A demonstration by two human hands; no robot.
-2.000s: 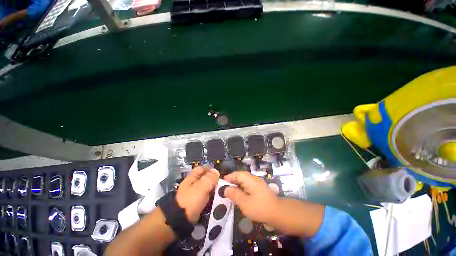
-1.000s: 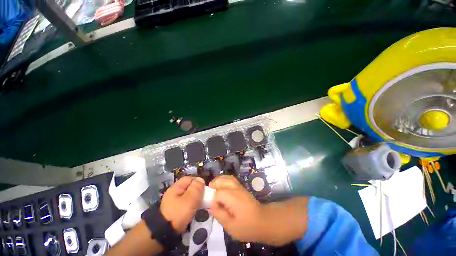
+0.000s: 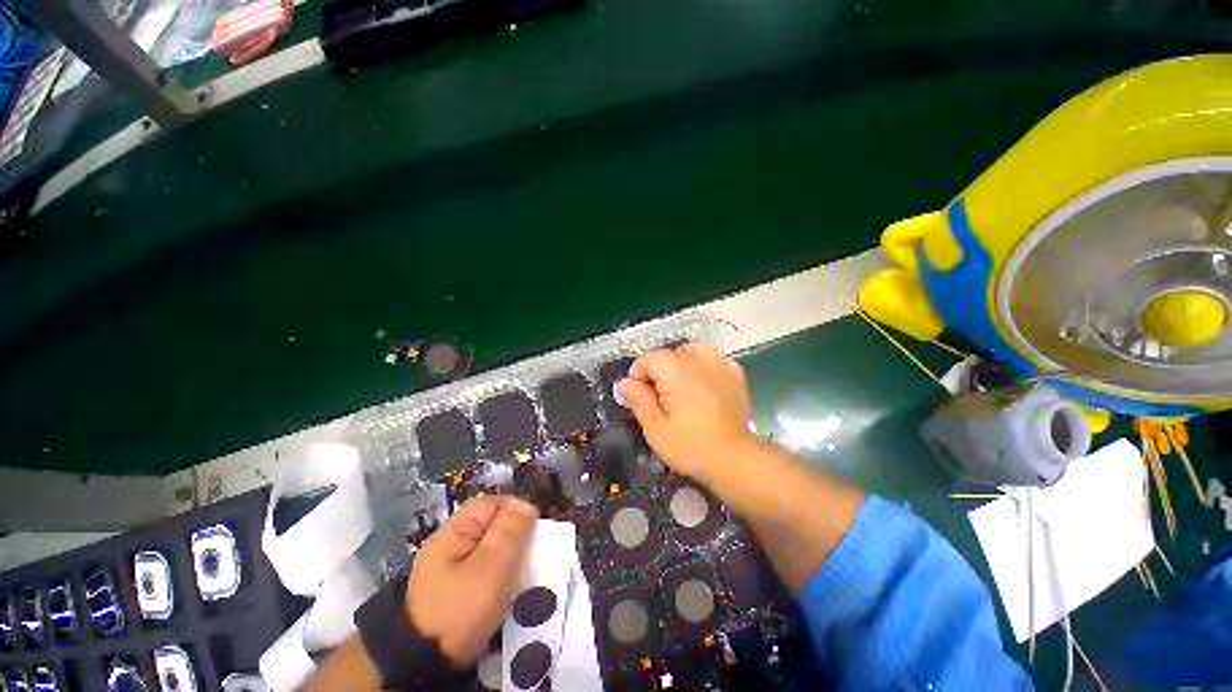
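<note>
My left hand (image 3: 466, 568) grips the top of a white release liner strip (image 3: 557, 608) that carries dark round adhesive pads (image 3: 534, 606). My right hand (image 3: 686, 406) is at the back row of the clear blister tray (image 3: 392, 439), its fingertips pinching a pale round pad (image 3: 623, 392) over a black module. Three black modules without pads, one of them here (image 3: 508, 425), lie to the left in that row. Modules nearer me bear pale discs, such as this one (image 3: 630, 527). The right hand hides the row's right end.
A black foam tray (image 3: 257, 541) with silver-framed cases is at left, beside curled white liner (image 3: 322, 521). A module (image 3: 443, 358) lies on the green conveyor (image 3: 405, 203). At right are a yellow and blue fan (image 3: 973, 270), a grey cylinder (image 3: 1007, 435), white paper (image 3: 1067, 541) and thin sticks.
My right hand has left the strip and moved up and right to the tray's back row with a pale pad. My left hand still holds the strip. The view has shifted, moving the scene left.
</note>
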